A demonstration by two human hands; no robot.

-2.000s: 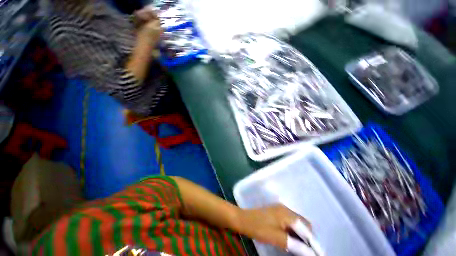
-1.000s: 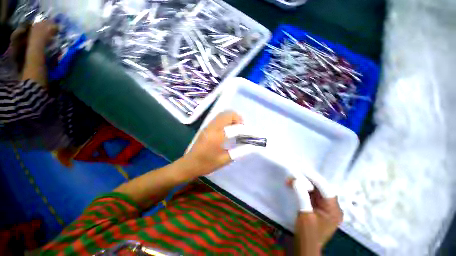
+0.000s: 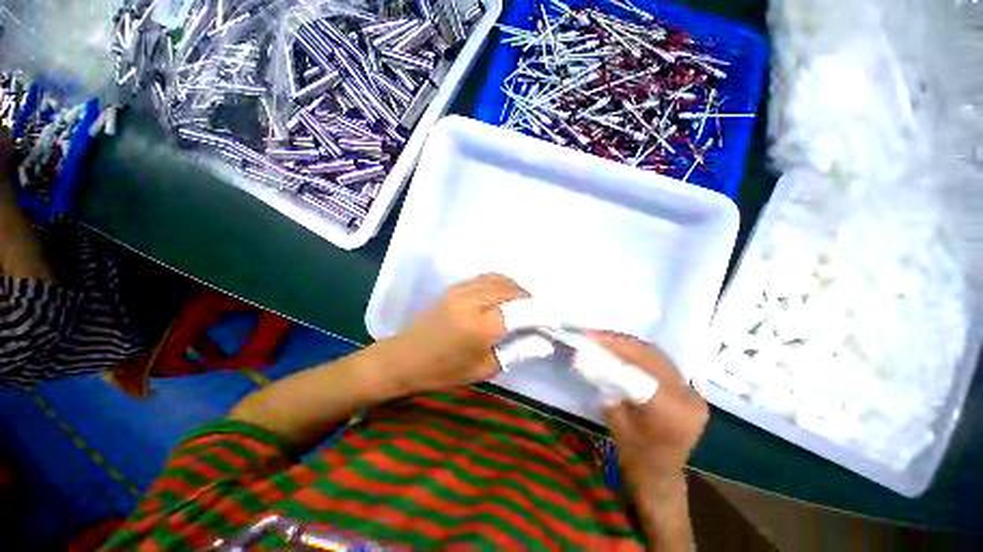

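My left hand, with white covers on its fingers, is over the near side of the white tray. My right hand, also with white-covered fingers, meets it fingertip to fingertip. A small item shows faintly between the fingertips; the fingers hide most of it, so I cannot tell its shape. Silver metal tubes lie heaped in a large white tray at the upper left. Thin-stemmed inserts with dark red parts fill the blue tray. Small white fittings lie in a tray at the right.
Clear plastic lies at the upper right, and more covers part of the tubes. The dark green bench runs under the trays. At the left, another person's striped sleeve shows beside a second blue tray. A red stool stands on blue floor.
My right hand has moved left and up to meet my left hand. The silver tube seen in my left fingers is now mostly hidden. The view has shifted, showing more of the fittings tray.
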